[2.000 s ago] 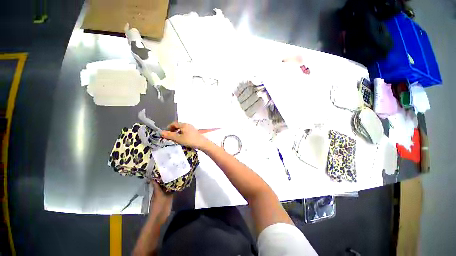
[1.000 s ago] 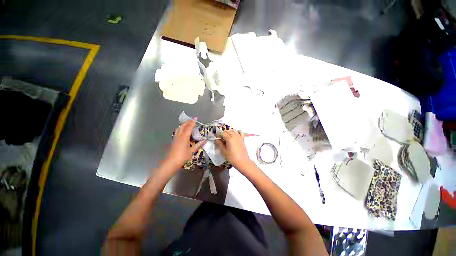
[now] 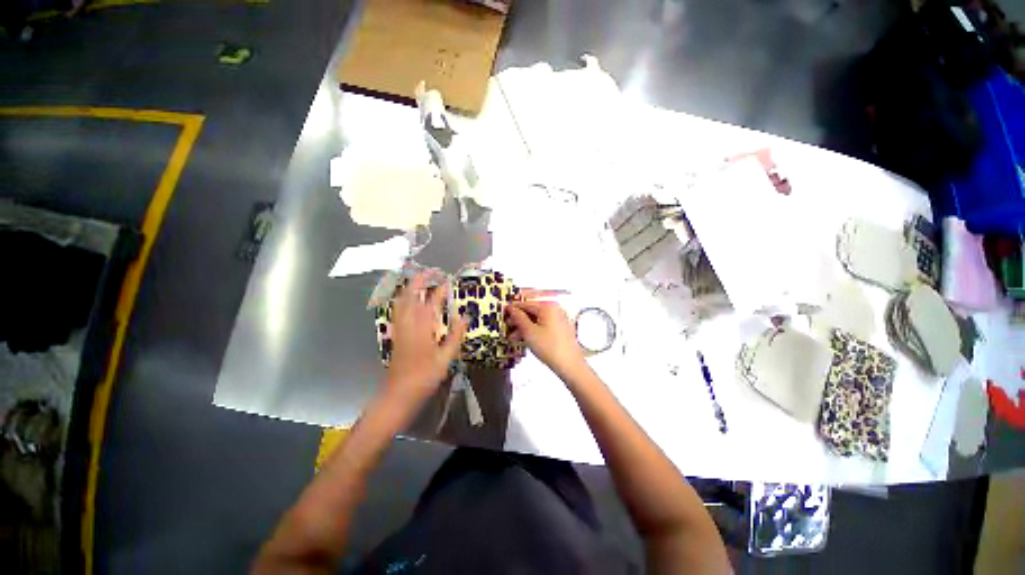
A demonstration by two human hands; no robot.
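The thick leopard-print bundle [image 3: 483,317] lies on the metal table in front of me, tied around its middle with a grey strip whose loose ends [image 3: 469,400] hang toward the near edge. My left hand [image 3: 423,328] lies over the left part of the bundle, fingers spread and slightly blurred. My right hand [image 3: 542,326] holds the bundle's right edge with thumb and fingers. A white paper slip [image 3: 369,257] lies just beyond the bundle on the left.
Beige pieces [image 3: 391,191] and a cardboard sheet [image 3: 425,51] lie at the far left. A tape ring [image 3: 595,330], pen [image 3: 711,391], grey cut pieces [image 3: 650,238] and a leopard sample [image 3: 856,396] lie to the right. A blue bin [image 3: 995,146] stands far right.
The white slip has left the top of the bundle and now lies beyond it to the left. My left hand has moved from the tie onto the bundle's left part; my right hand is at its right edge.
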